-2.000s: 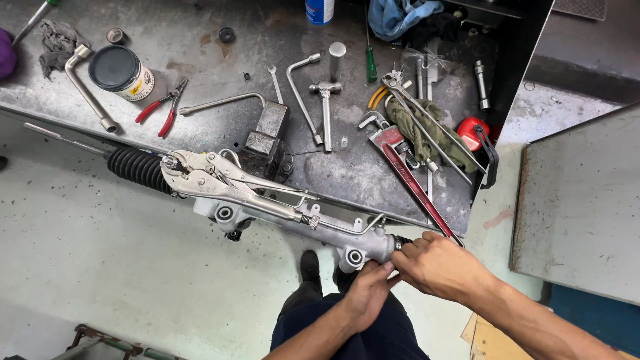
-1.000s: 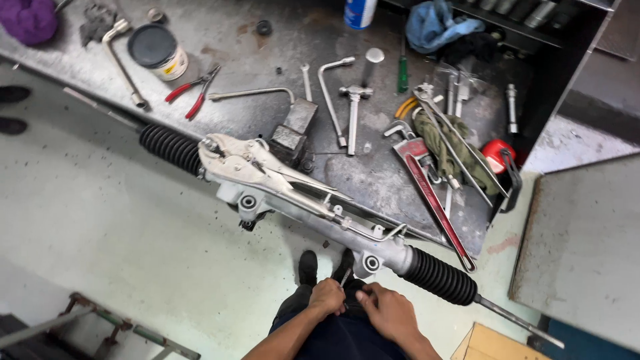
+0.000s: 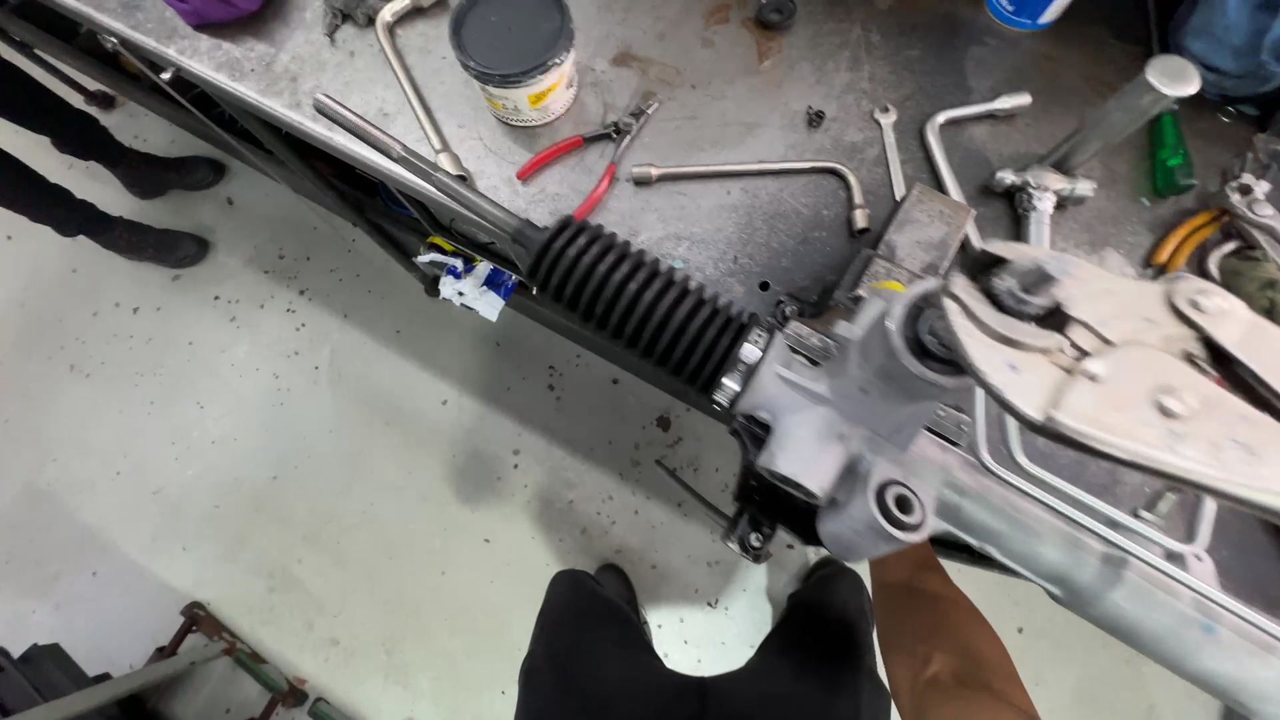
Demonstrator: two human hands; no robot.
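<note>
A steering rack [image 3: 1010,510] with a grey metal housing runs diagonally along the bench's front edge. Its ribbed black rubber bellows [image 3: 640,305] ends in a steel tie rod [image 3: 420,165] toward the upper left. Large locking pliers [image 3: 1130,380] lie over the housing at the right. One forearm [image 3: 950,635] comes up from the bottom and passes behind the housing, which hides its hand; which arm it is cannot be told. The other hand is outside the view.
On the metal workbench [image 3: 730,100] are a lidded tub [image 3: 515,60], red-handled pliers [image 3: 590,155], L-shaped socket wrenches [image 3: 750,172], an open-end wrench [image 3: 890,150], a hammer [image 3: 1040,190] and a vise [image 3: 915,235]. Another person's legs [image 3: 110,190] stand at the left; a metal frame [image 3: 200,655] is at lower left.
Both hands were in view near the bottom a second ago; now only one forearm shows, behind the housing. The view has moved toward the rack's left end.
</note>
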